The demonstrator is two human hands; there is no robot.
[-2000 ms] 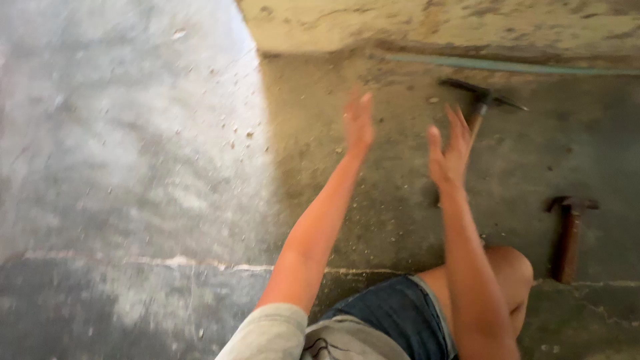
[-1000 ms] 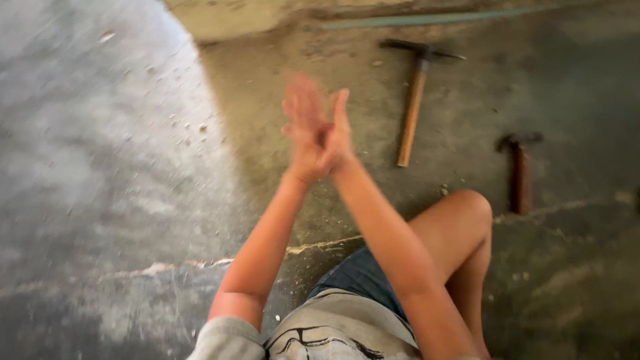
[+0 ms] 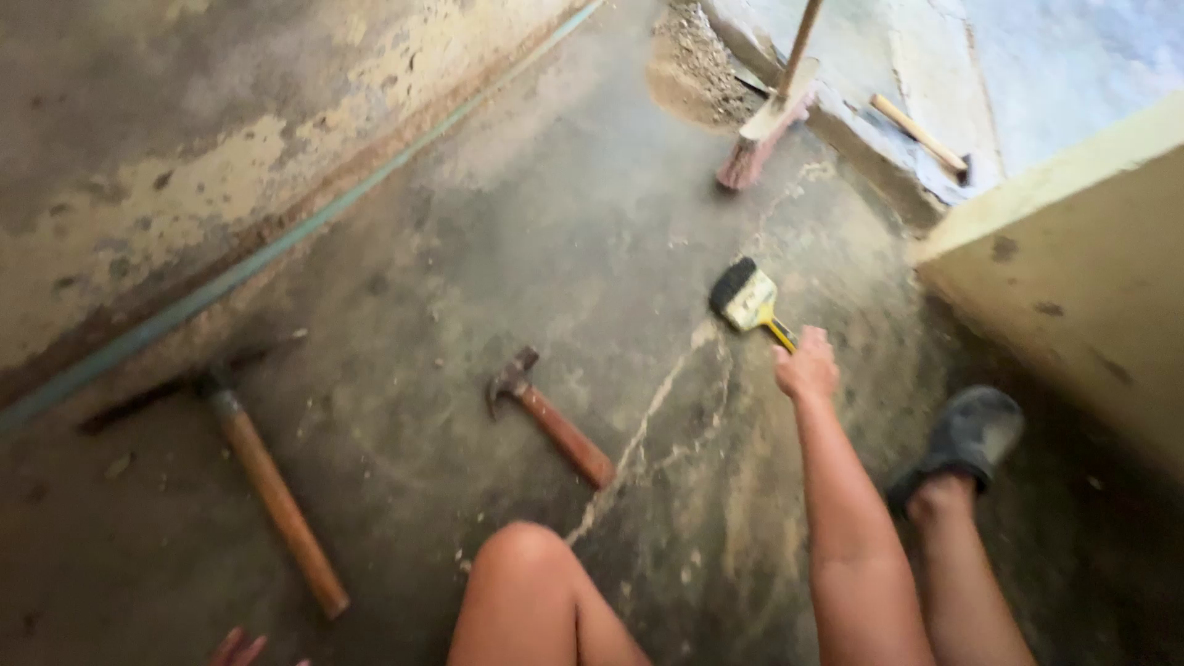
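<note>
My right hand (image 3: 807,363) is closed around the yellow and black handle of a wide paintbrush (image 3: 747,298) with dark bristles, low over the concrete floor. Only the fingertips of my left hand (image 3: 242,647) show at the bottom edge, apart, with no object seen in them. Near that hand a pickaxe-like hammer with a long wooden handle (image 3: 285,509) lies on the floor. A claw hammer (image 3: 564,430) with a reddish-brown handle rests between it and the brush, in front of my bent knee.
A broom (image 3: 760,139) stands beside a heap of rubble (image 3: 708,65). Beyond a broken concrete edge lies a wooden-handled hammer (image 3: 920,137). A peeling wall (image 3: 213,148) with a green strip runs along the left, a low wall (image 3: 1073,240) at the right. My shoed foot (image 3: 971,430) is nearby.
The view has swung far to the right. My hands, together a second ago, are now apart, and my right hand has taken hold of the paintbrush.
</note>
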